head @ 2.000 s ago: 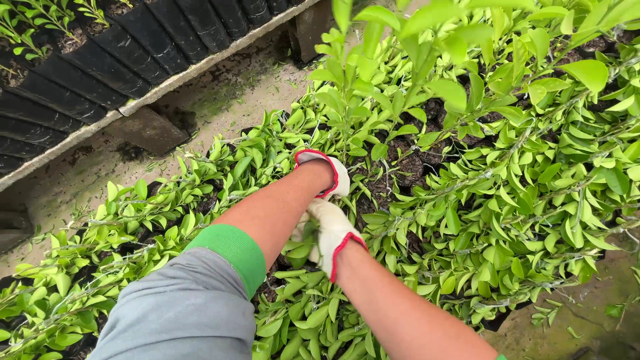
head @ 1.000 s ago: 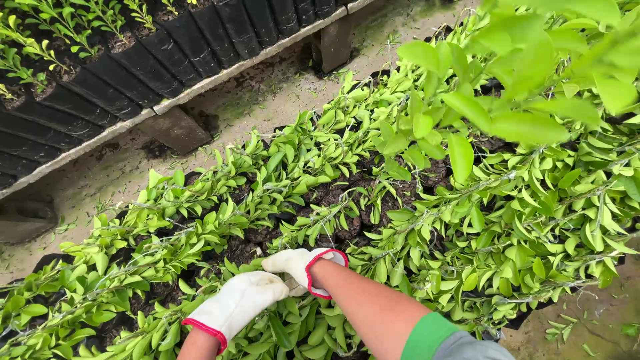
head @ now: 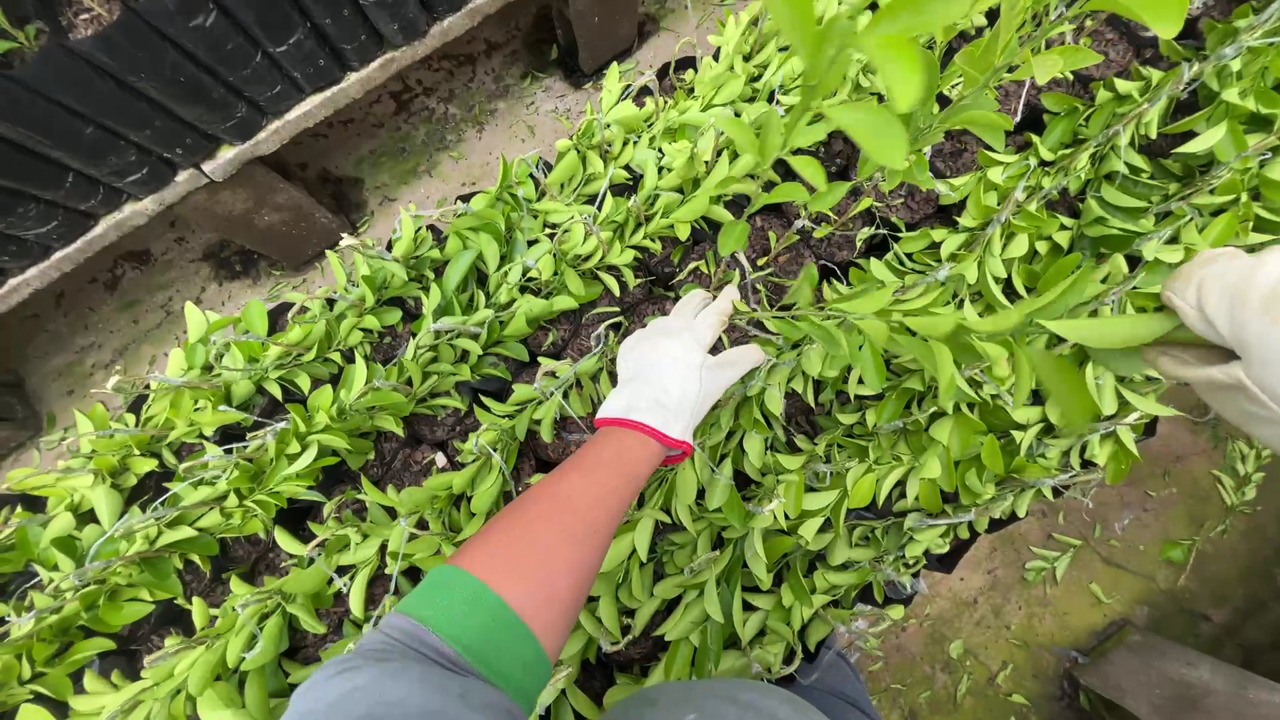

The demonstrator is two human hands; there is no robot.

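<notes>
My left hand (head: 680,370), in a white glove with a red cuff edge, reaches in among the potted leafy seedlings (head: 480,280), thumb and fingers apart near the base of a stem. At the right edge my right hand (head: 1225,335), also gloved and partly cut off, has its thumb and fingers closed on the leafy tip of a long green shoot (head: 1105,330). That shoot stretches back toward my left hand. Dark potting soil (head: 790,245) shows between the bent-over rows, which have clear ties along their stems.
Black grow bags (head: 150,100) stand on a concrete ledge (head: 300,105) at the upper left, with support blocks (head: 265,210) below. A concrete floor strip (head: 470,130) runs beside the plants. Blurred upright shoots (head: 880,80) rise close to the camera. A slab (head: 1180,675) lies lower right.
My hands were close together among the leaves in both earlier frames; now they are wide apart, the right one out at the right edge with a shoot.
</notes>
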